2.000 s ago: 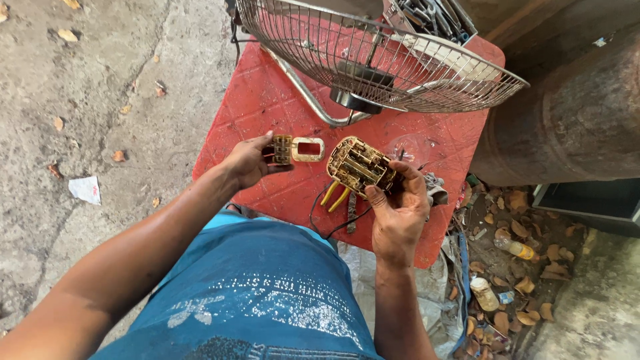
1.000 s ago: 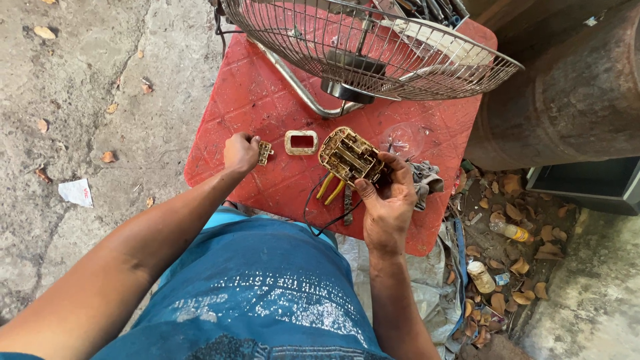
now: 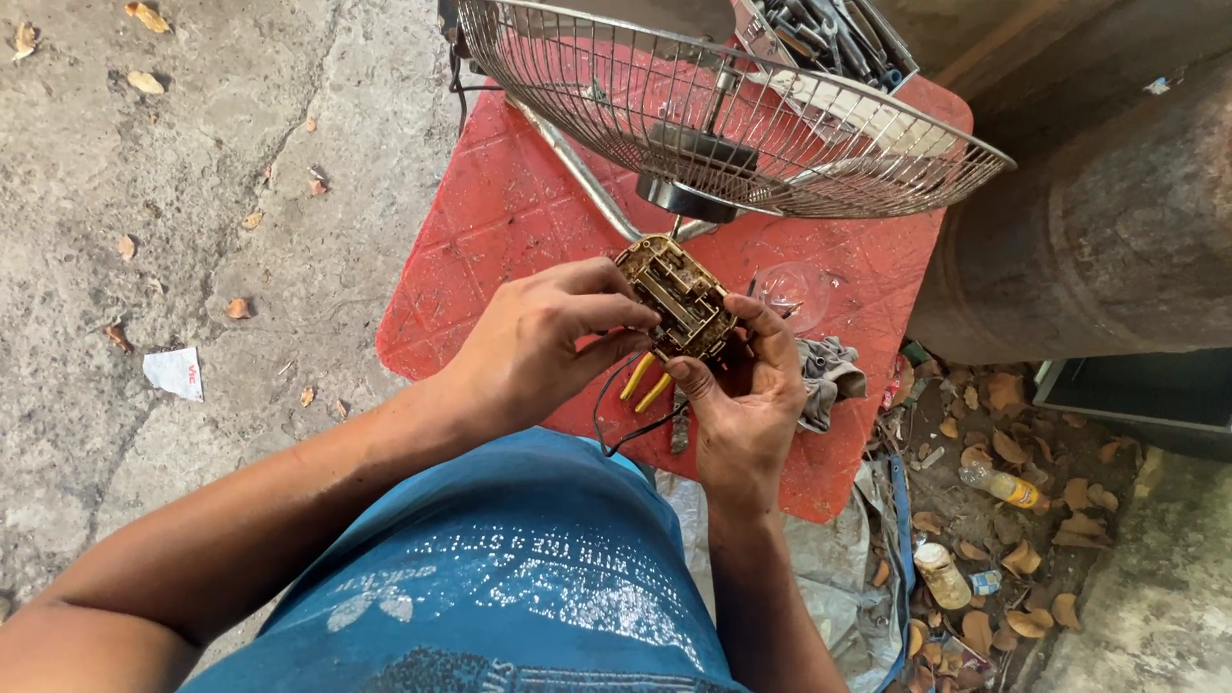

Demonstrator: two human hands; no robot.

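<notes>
My right hand (image 3: 746,395) grips a dirty, yellowed plastic switch housing (image 3: 679,298) with slots and ribs inside, held above the red table (image 3: 462,308). The fingertips of my left hand (image 3: 568,337) reach the housing's lower left edge; whether they pinch a small part cannot be told. Below the housing, yellow-handled pliers (image 3: 653,387) lie on the table beside a black cord (image 3: 616,445). A grey rag (image 3: 830,380) lies to the right of my right hand, close to a clear round plastic piece (image 3: 794,294).
A wire fan guard (image 3: 828,173) with a tubular metal frame (image 3: 577,173) stands over the far side of the table. Behind it is a box of wrenches (image 3: 818,38). A rusty metal drum (image 3: 1088,221) stands at the right, above dry leaves and a plastic bottle (image 3: 1003,486).
My left hand has moved from the table's left side to the housing. Earlier it held a small slotted piece and a framed plate, then set the plate down; neither shows now.
</notes>
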